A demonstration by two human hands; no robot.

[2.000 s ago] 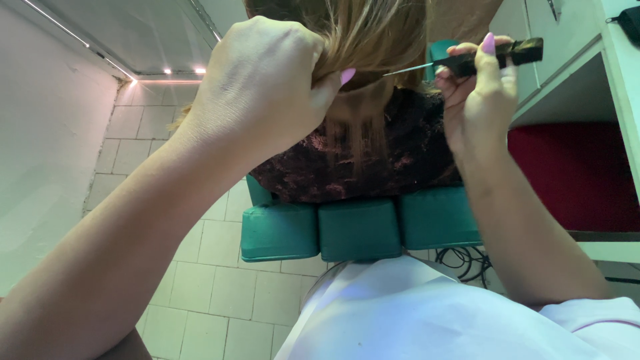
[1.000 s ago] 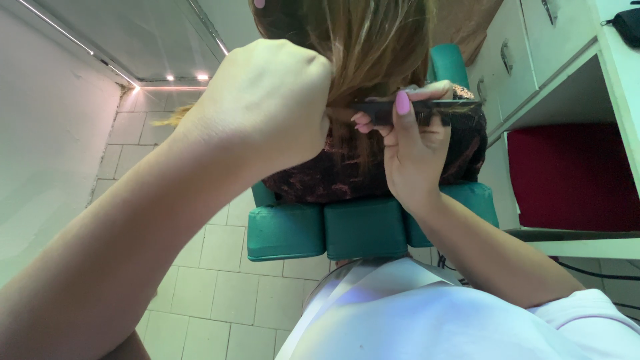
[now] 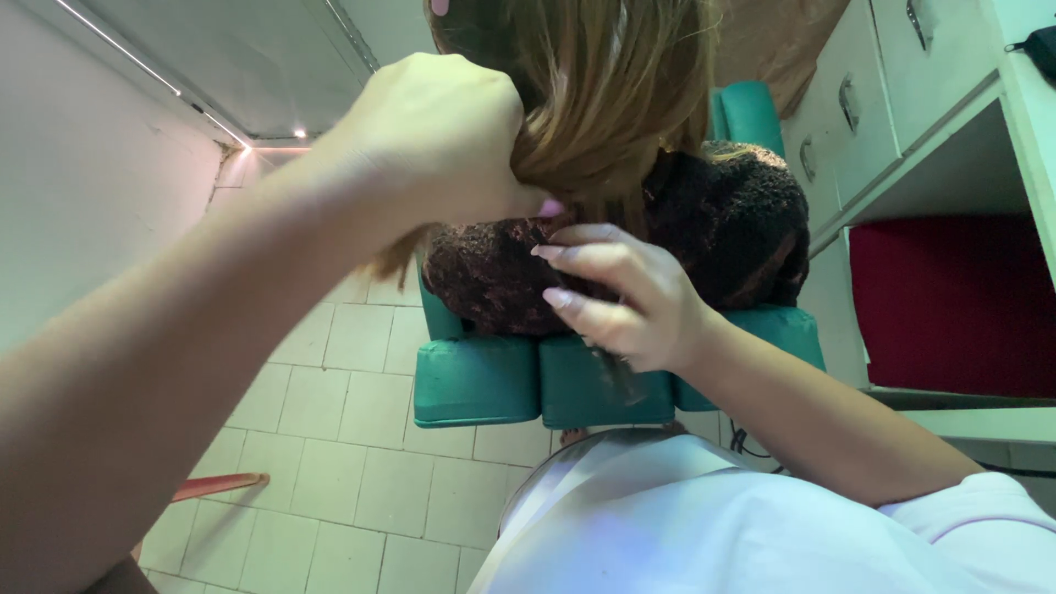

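Note:
A seated person's long light-brown hair (image 3: 610,91) hangs down over a dark textured garment (image 3: 726,214). My left hand (image 3: 445,136) is closed on a gathered bunch of this hair, and loose ends stick out below the wrist. Just below and to the right, my right hand (image 3: 627,289) lies at the lower strands with its fingers bent and somewhat spread. A blurred dark tool (image 3: 615,375), seemingly the handled comb, points down from under the right palm; how it is held is partly hidden.
The person sits in a chair with green padded backrest sections (image 3: 478,384). White cabinets (image 3: 932,82) with metal handles stand at the right, above a dark red panel (image 3: 949,305). Cables (image 3: 747,445) lie on the tiled floor (image 3: 404,495). An orange-red leg (image 3: 219,485) shows at lower left.
My right hand has moved left and down from the right side of the hair. The dark tool, sideways earlier, now points down. My left hand stays closed at the hair.

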